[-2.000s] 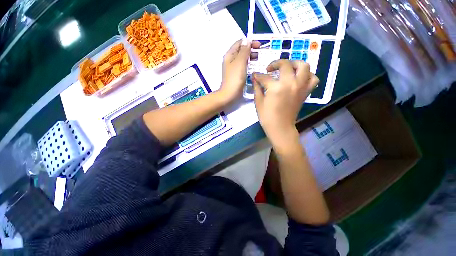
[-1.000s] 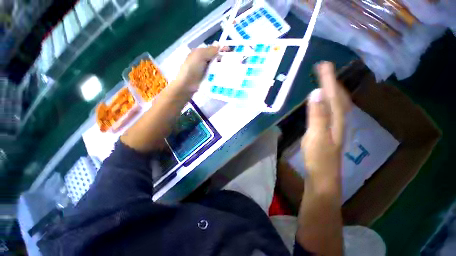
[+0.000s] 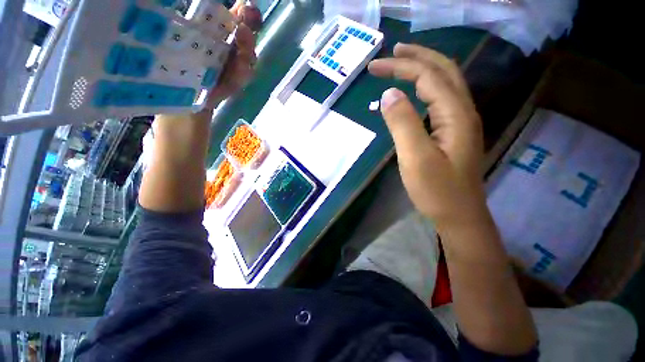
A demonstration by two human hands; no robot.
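My left hand (image 3: 237, 60) holds a white front housing (image 3: 81, 67) with blue keys and printed white keys, raised close to the camera at the upper left. The picture's edge cuts the housing off. My right hand (image 3: 442, 134) is raised over the bench with thumb and fingers apart, holding nothing that I can see. A small white piece (image 3: 374, 106) shows beside its thumb tip; whether they touch is unclear. Another white housing (image 3: 349, 46) with blue keys lies on the bench beyond. A device unit (image 3: 254, 230) with a dark panel and green window lies on the white sheet.
Tubs of orange parts (image 3: 244, 146) stand beside the device unit. A brown carton (image 3: 523, 131) at the right holds a white layer (image 3: 566, 212) with blue key groups. Clear bags (image 3: 488, 18) lie at the bench's far edge. Shelving (image 3: 78, 226) shows at the left.
My left hand has lifted the housing off the bench area and up to the left, near the camera. My right hand left the keys, moved out over the carton, then back leftward. The view has turned.
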